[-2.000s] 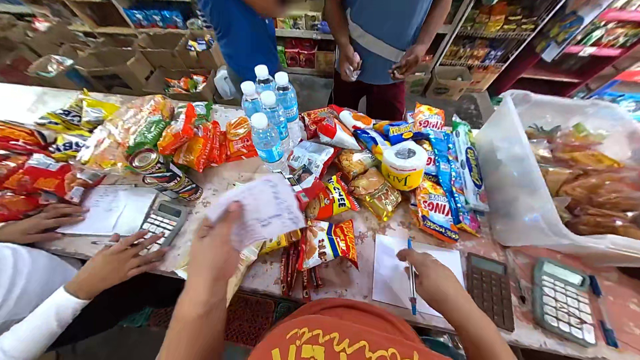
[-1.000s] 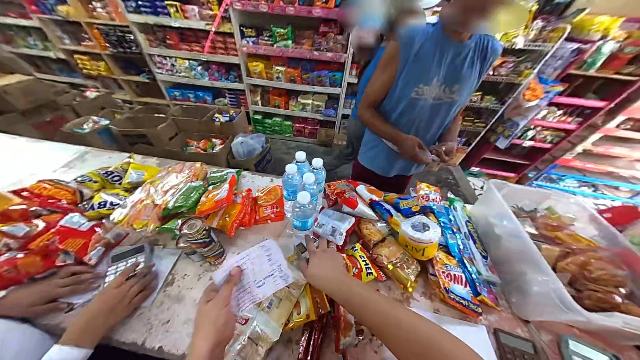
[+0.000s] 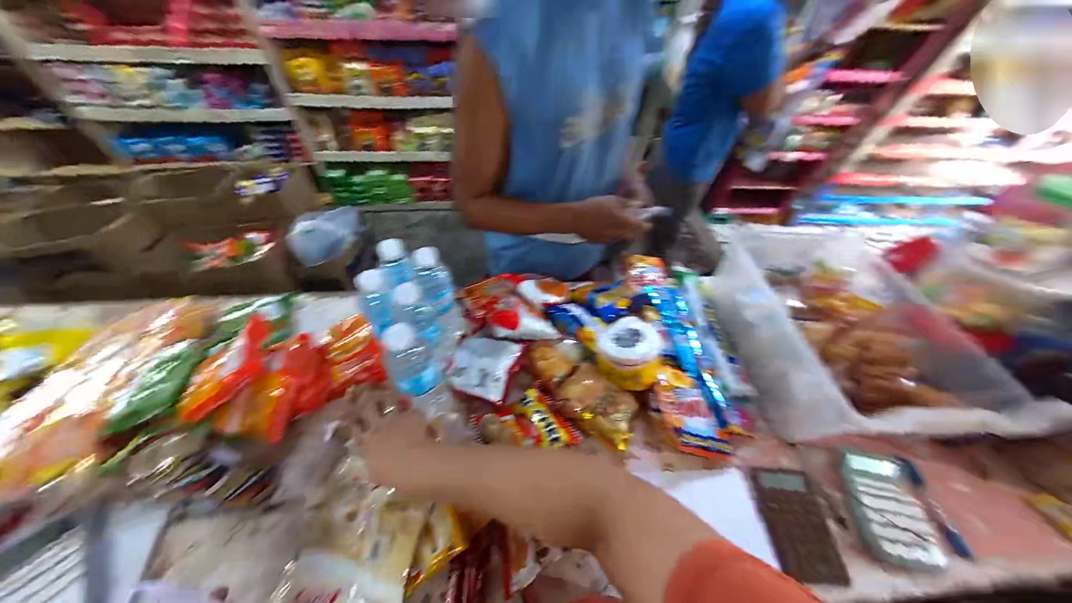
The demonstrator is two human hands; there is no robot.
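Observation:
My right hand (image 3: pixel 385 431), badly blurred, reaches leftward across the counter from a red sleeve. It is just below and left of several blue-tinted water bottles with white caps (image 3: pixel 410 360); whether it holds anything cannot be told. Orange and red snack packets (image 3: pixel 285 377) lie beyond it on the left. Right of the bottles is a pile with a silver-white packet (image 3: pixel 486 367), a black-and-yellow packet (image 3: pixel 546 419) and a yellow tub with a white lid (image 3: pixel 630 352). Clear and yellow packets (image 3: pixel 385 536) lie below my forearm. I do not see my left hand.
A brown calculator (image 3: pixel 800 523), a grey-green calculator (image 3: pixel 892 511) and a pen (image 3: pixel 950 523) lie at right, beside white paper (image 3: pixel 720 502). Behind them stands a translucent bin (image 3: pixel 770 352) of bagged food. Across the counter is a person in a blue sleeveless shirt (image 3: pixel 569 117); cardboard boxes (image 3: pixel 151 218) stand behind.
My right hand has moved left, from the pile right of the bottles to their lower left. My left hand, holding the written sheet earlier, has left view. Another person in blue shows behind the counter.

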